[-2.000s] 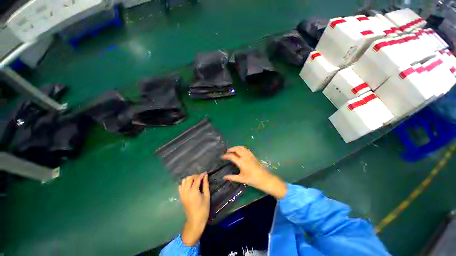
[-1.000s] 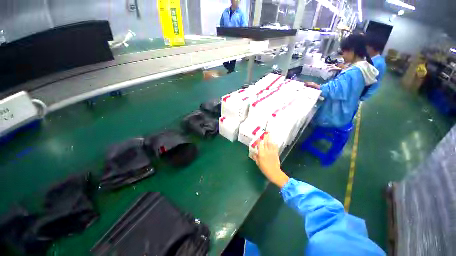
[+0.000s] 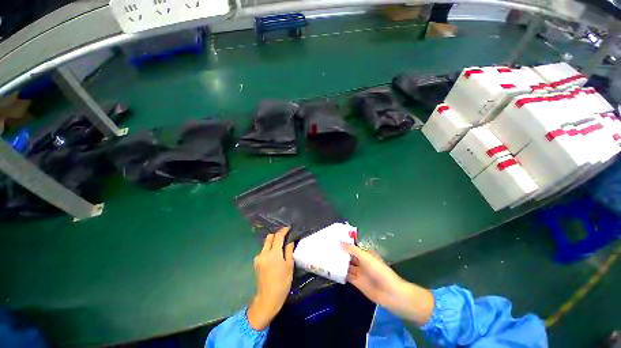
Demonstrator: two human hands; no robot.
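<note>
A white product box with a red mark at its right corner is held over the near part of a flat black plastic bag on the green bench. My right hand grips the box at its right end. My left hand lies on the bag's near part, at the box's left end; whether it grips the bag's edge is hard to tell. The bag's far end lies flat, and its near end is partly hidden under my hands and the box.
Packed black bags stand in a row across the green bench. A stack of white boxes with red stripes is at right. Shelf posts stand at left. A power strip is above, a blue stool at lower right.
My right hand has moved from the box stack back to the bag and now holds a white box. The view has turned down from the stack and workers; my left hand shows again.
</note>
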